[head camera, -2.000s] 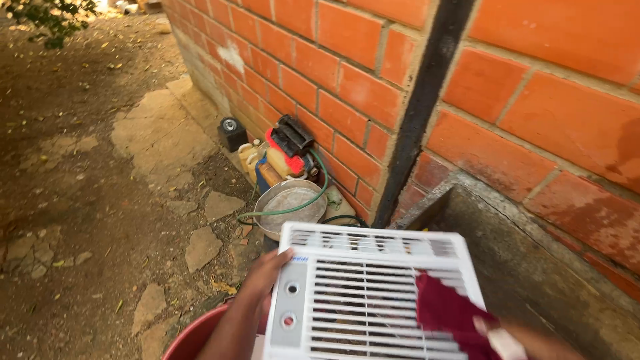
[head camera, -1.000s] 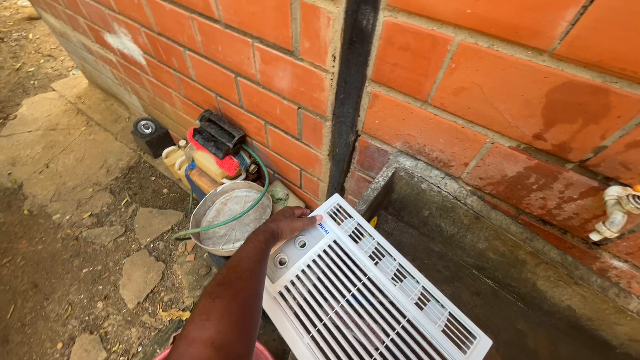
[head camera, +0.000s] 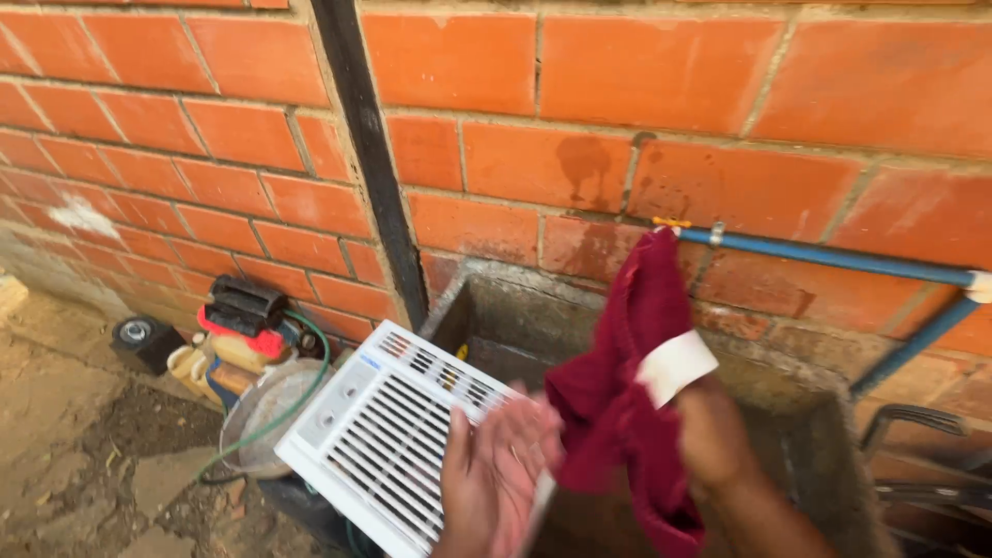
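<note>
A white slatted plastic grille panel with two knob holes leans at a slant by the left edge of a concrete sink. My left hand, palm up and fingers apart, is in front of the grille's right side; whether it touches the panel cannot be told. My right hand grips a maroon cloth with a white tag, which hangs over the sink. The cloth's top lies in front of a tap with a yellow handle on the brick wall.
A blue water pipe runs along the brick wall. Left of the sink stand a round pan with a green hose, plastic jugs and a black block-shaped object. Dark metal bars are at the right.
My left hand has let go of the grille's upper corner and is now open before it. My right hand with the maroon cloth has come back into view, over the sink. The view has swung right.
</note>
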